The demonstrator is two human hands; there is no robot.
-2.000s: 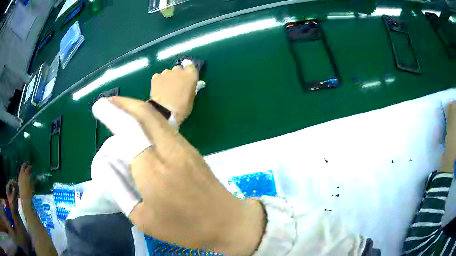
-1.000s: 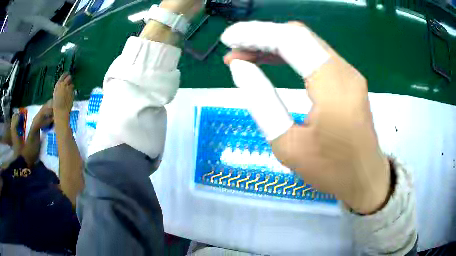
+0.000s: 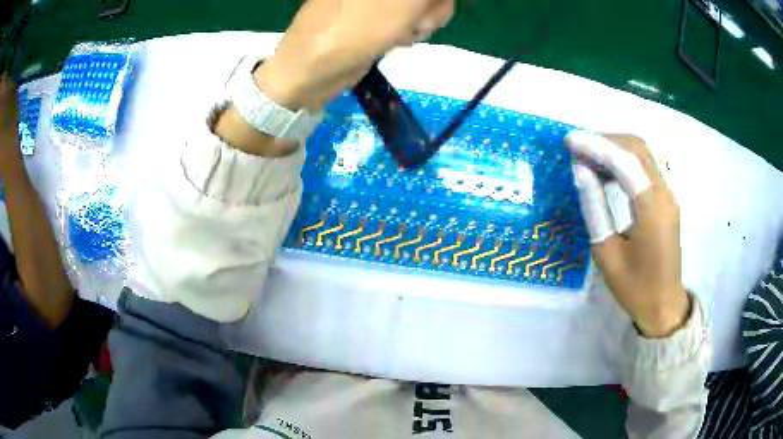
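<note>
My left hand (image 3: 365,43), cut off by the top edge, holds a black phone middle frame (image 3: 395,116) tilted above the blue sheet. The frame is blurred and its upper part is hidden by the hand. The blue carrier sheet (image 3: 446,219) is shiny, with orange-gold zigzag flex cables (image 3: 421,244) along its lower rows. My right hand (image 3: 631,214), with white finger cots, is at the sheet's right edge. Its thumb and forefinger tips are close together; I cannot tell whether anything small is between them.
The white table covering (image 3: 361,313) runs under the sheet. The green belt (image 3: 592,43) curves behind, with another frame (image 3: 700,51) at upper right. Smaller blue sheets in clear plastic (image 3: 90,90) lie left. A person's arm (image 3: 34,223) is at far left; striped cloth (image 3: 764,317) is at right.
My left hand has come back from the belt and now holds a frame over the sheet. My right hand has moved right and down to the sheet's edge. More of the sheet is visible.
</note>
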